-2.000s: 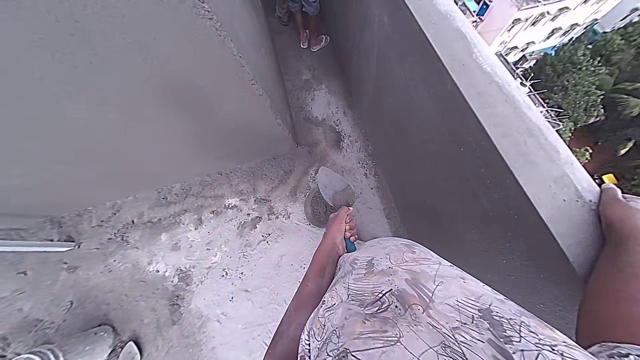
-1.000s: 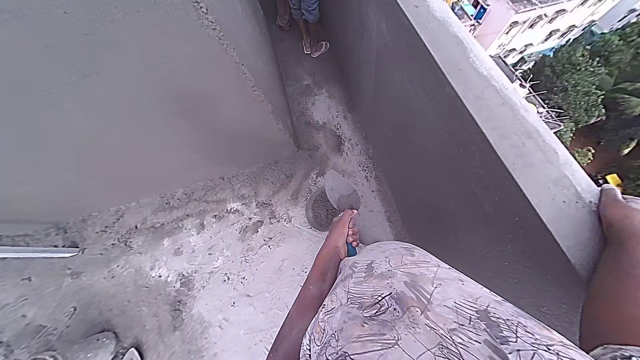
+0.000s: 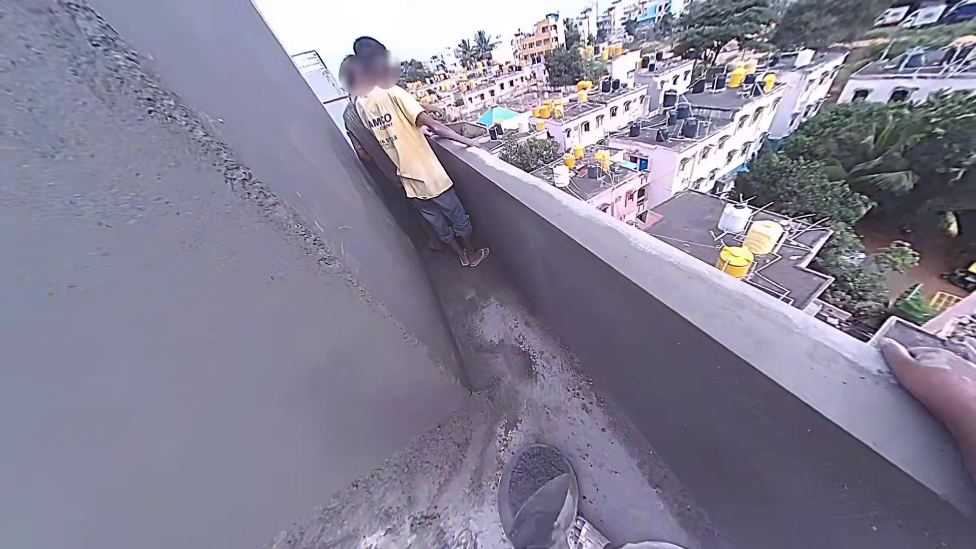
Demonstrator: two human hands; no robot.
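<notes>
My right hand [image 3: 934,374] rests on the rough top of a grey plastered parapet [image 3: 686,282] at the right edge, with only part of it showing and no tool visible in it. At the bottom, a round pan [image 3: 502,492] holds grey mortar [image 3: 534,467]. A trowel's metal blade [image 3: 543,512] lies over the mortar; its handle is out of sight below the frame. I cannot see my left hand clearly. A small pale shape beside the pan at the bottom edge is too unclear to name.
A large plastered wall [image 3: 191,366] fills the left. Between it and the parapet runs a narrow, mortar-spattered floor [image 3: 496,328]. A person [image 3: 408,145] in a yellow shirt stands farther along it, with another person partly hidden behind. Rooftops and trees lie far below, beyond the parapet.
The view has tilted up strongly. My left hand, seen gripping the trowel's handle before, is no longer clearly visible. My right hand stays on the parapet.
</notes>
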